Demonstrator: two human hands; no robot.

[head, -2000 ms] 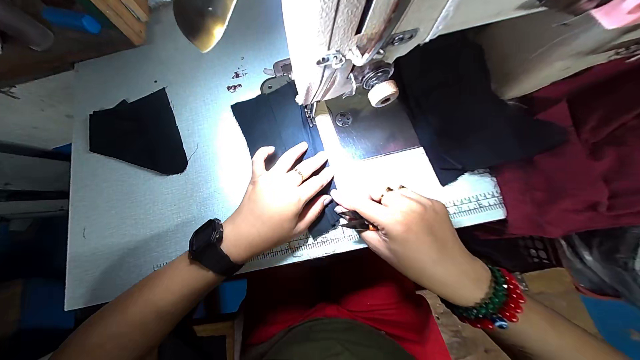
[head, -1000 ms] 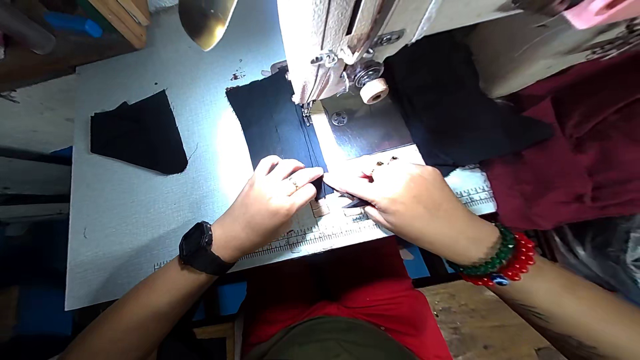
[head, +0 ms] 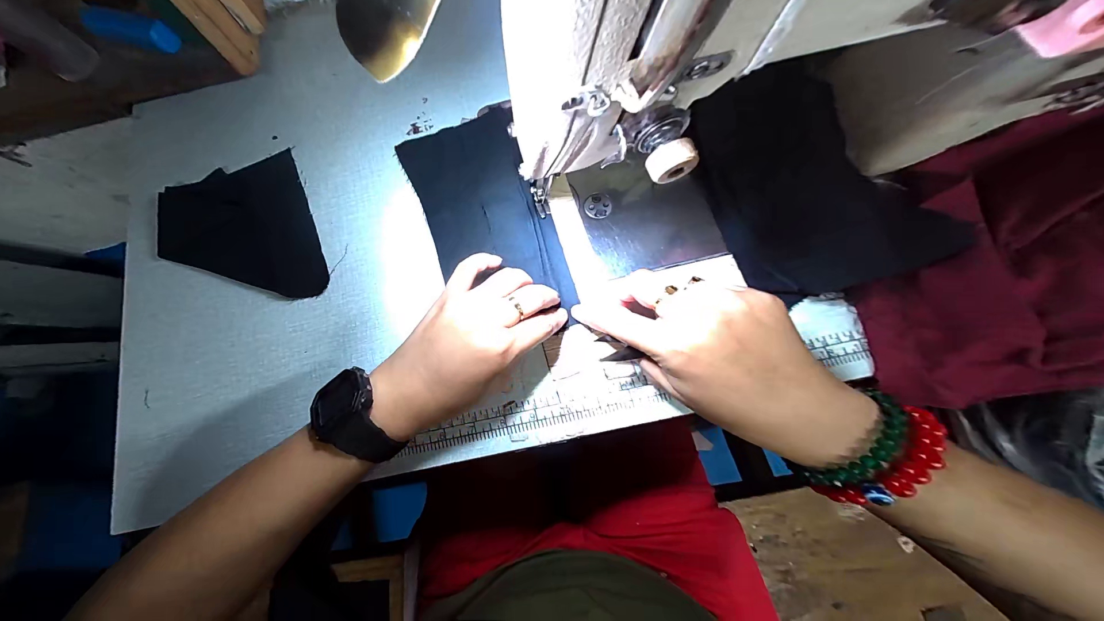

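Under the presser foot (head: 541,197) of a sewing machine (head: 569,86) lies a dark fabric strip (head: 483,194), its near end reaching toward me. My left hand (head: 483,332), with a ring and a black watch, presses on that near end, thumb and index finger at its right corner. My right hand (head: 716,354) touches the same corner with its fingertips; a dark pointed tool, perhaps small scissors, shows under its curled fingers. A folded black fabric piece (head: 246,226) rests on the table at the left. Another black cloth (head: 776,181) lies right of the needle plate.
A ruler tape (head: 535,418) runs along the front edge of the table (head: 216,345). Maroon cloth (head: 992,285) is heaped at the right. A metal lamp shade (head: 384,34) hangs at the top, and a blue object (head: 129,28) sits on the wooden shelf at upper left.
The strip has moved away from me under the presser foot, its far end now farther back. Both hands have moved forward with its near end.
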